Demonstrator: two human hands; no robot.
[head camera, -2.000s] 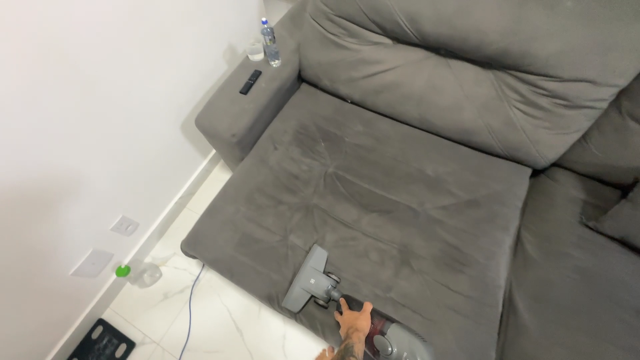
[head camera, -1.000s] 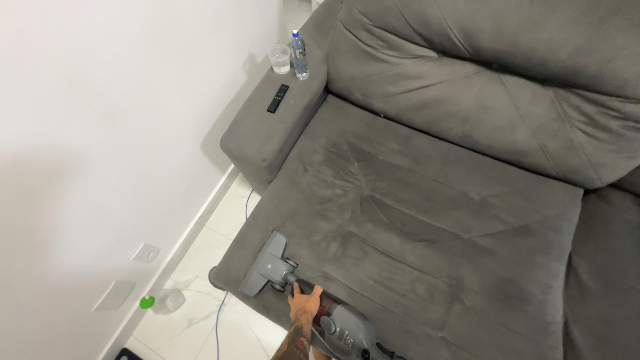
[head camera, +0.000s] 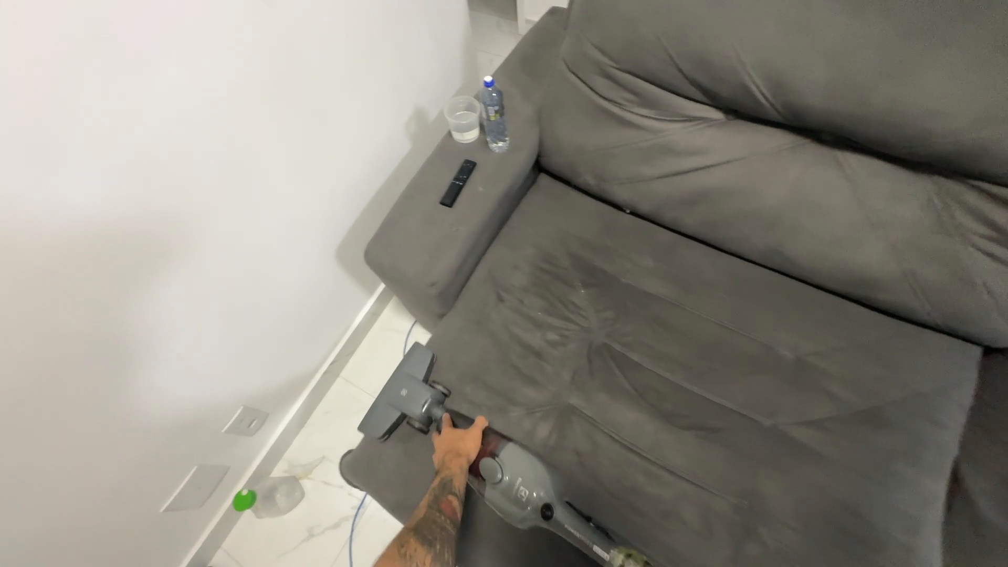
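Observation:
My left hand (head camera: 458, 442), with a tattooed forearm, grips the front of a grey and red handheld stick vacuum cleaner (head camera: 520, 484), just behind its floor nozzle. The wide grey nozzle (head camera: 403, 394) lies over the left edge of the grey sofa seat (head camera: 669, 346), beside the armrest's front end. Toward the bottom edge of the view runs the vacuum's handle, whose end is cut off. My right hand is not in view.
On the sofa armrest (head camera: 417, 244) are a black remote control (head camera: 458, 183), a clear plastic cup (head camera: 463, 122) and a water bottle (head camera: 494, 118). A clear container with a green cap (head camera: 245, 499) lies on the tiled floor by the white wall (head camera: 157, 197). A blue cable (head camera: 356, 524) crosses the floor.
The nozzle has moved across the seat from nearer its front middle to the edge by the armrest, my left hand staying on the vacuum. The view has shifted toward the armrest.

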